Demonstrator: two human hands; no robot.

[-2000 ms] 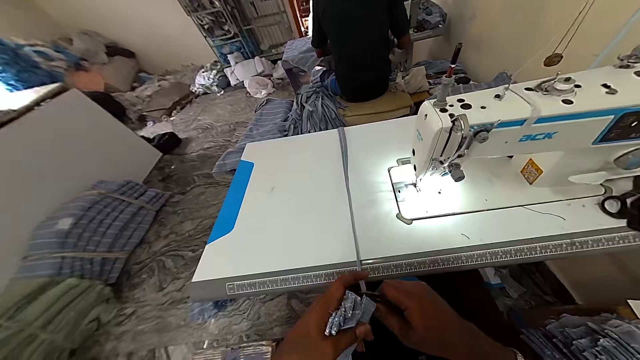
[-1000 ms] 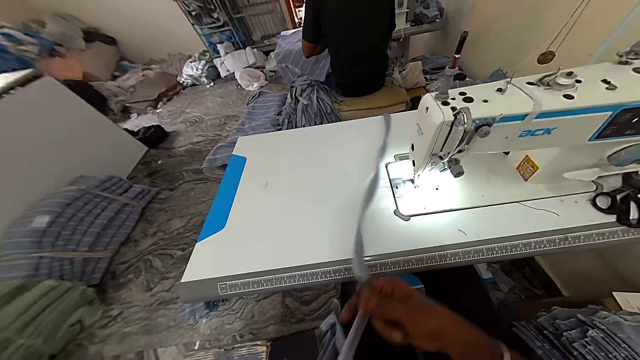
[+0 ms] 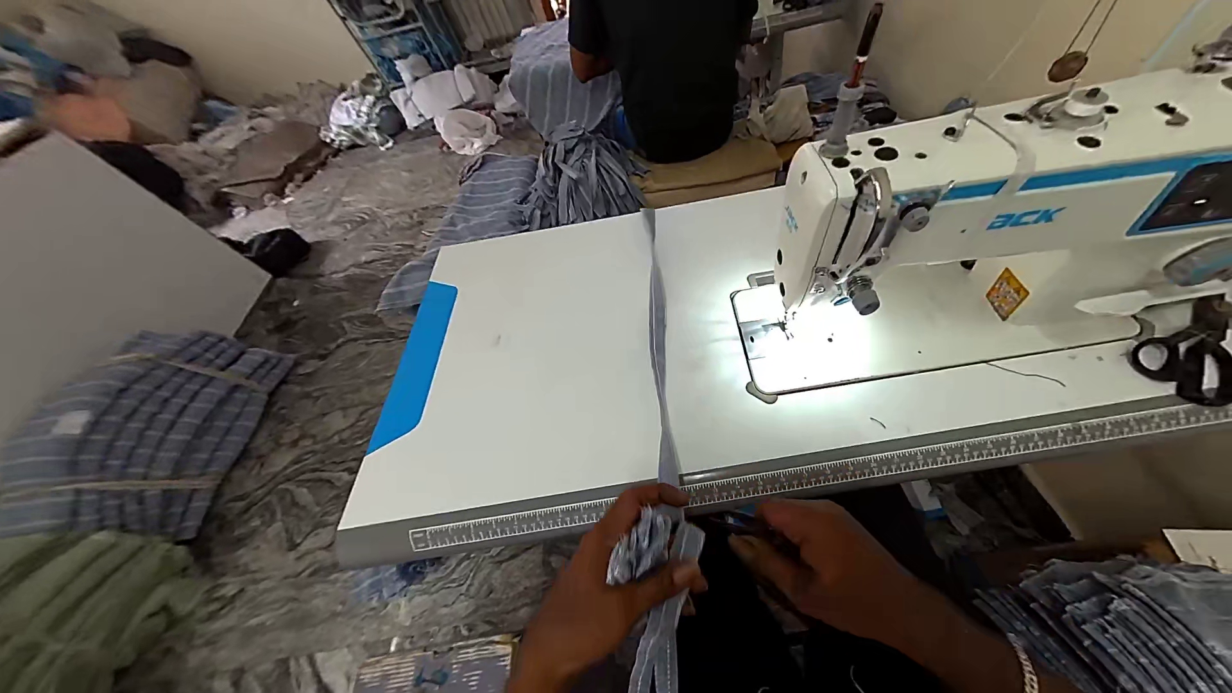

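My left hand [image 3: 616,587] grips a gathered bunch of grey-blue fabric strips [image 3: 643,553] at the table's front edge, below the printed ruler. One long narrow fabric strip [image 3: 658,337] runs from that hand straight across the white sewing table [image 3: 539,366] to its far edge. Loose strip ends hang below the hand. Just right of it, my right hand [image 3: 818,558] is closed around a small dark tool whose shape is mostly hidden by the fingers. The industrial sewing machine [image 3: 962,202] stands lit to the right of the strip.
Black-handled scissors [image 3: 1184,364] lie at the table's right. A person [image 3: 664,77] sits beyond the far edge, near a bundle of strips [image 3: 582,183]. Tied striped fabric [image 3: 144,433] and green cloth [image 3: 91,606] lie at left; stacked grey pieces [image 3: 1126,616] are at lower right.
A second ago one hand held the strip raised above the table's front edge; now the strip lies along the tabletop and both hands are together at that edge, the left around the bunch.
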